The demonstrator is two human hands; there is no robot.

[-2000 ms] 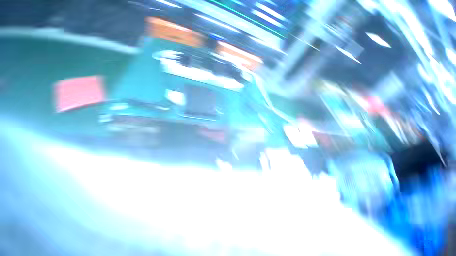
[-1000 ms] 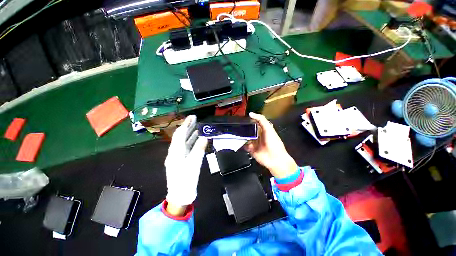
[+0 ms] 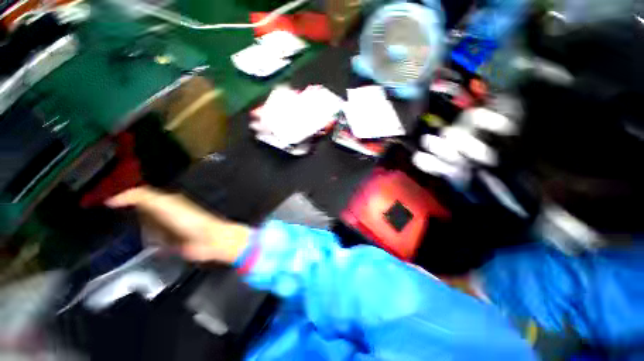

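Note:
The frame is strongly blurred. My bare right hand reaches leftward from a blue sleeve at the left centre. A dark shape lies under and beside its fingers; whether the hand grips it cannot be told. A dark flat box with a small white tag at its edge lies below my right hand. A pale shape at the lower left edge may be my gloved left hand, but it is too blurred to tell.
White plates with dark dots are piled on the black mat. A pale blue fan stands behind. A red tray bears a small black square. The green stand is at upper left; a blue-clad person's part shows at lower right.
The view has swung right, so the scene has shifted left. The black box held up between both hands is no longer clearly seen, and my right hand is now lower and at the left.

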